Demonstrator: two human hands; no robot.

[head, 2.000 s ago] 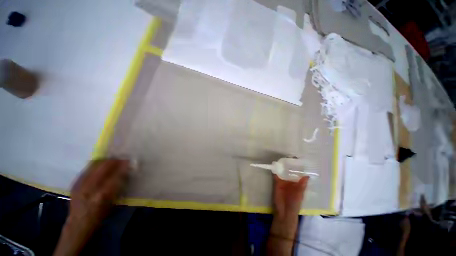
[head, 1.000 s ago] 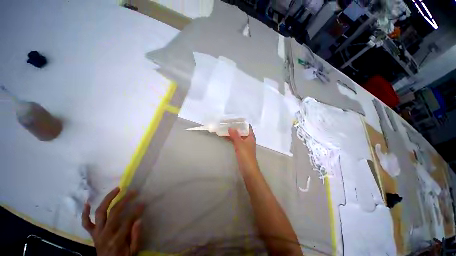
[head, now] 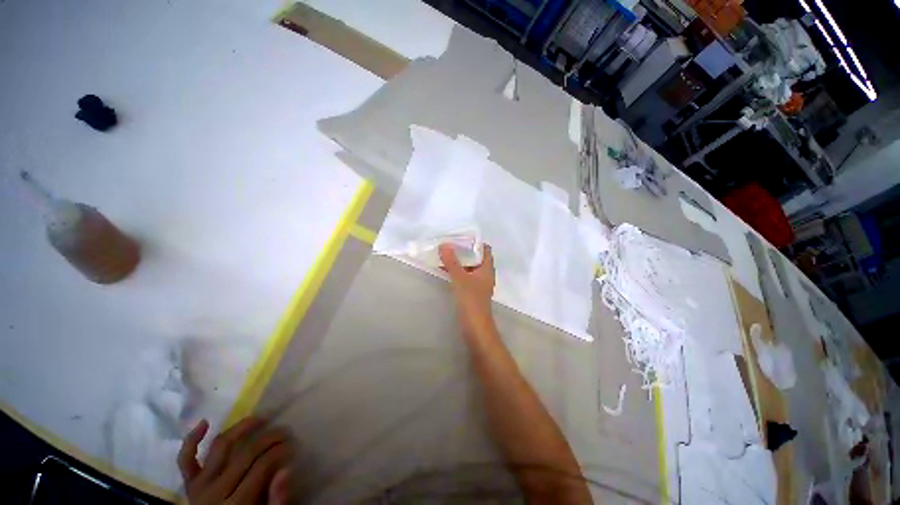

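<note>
My right hand (head: 472,274) is closed around the whitish glue bottle (head: 434,247), its thin tip pointing left and hard to see against the white. The bottle is over the left part of the white vest panel (head: 538,222), near its front edge; whether it touches the panel cannot be told. My left hand (head: 240,464) is at the bottom edge, partly cut off, fingers apart and empty, over the yellow tape (head: 306,296). The grey work surface (head: 395,365) lies between my arms.
A second bottle with brown-orange contents (head: 94,242) and a black lump (head: 96,112) are at left. Crumpled white plastic (head: 148,395) lies near my left hand. Grey panels (head: 503,108) lie at the far side. A tangled strip pile (head: 637,291) and white cut pieces (head: 715,419) are at right.
My right hand has carried the glue bottle from the near right to the far white panel. My left hand has shifted lower in view, fingers now still. The view has tilted toward the far side.
</note>
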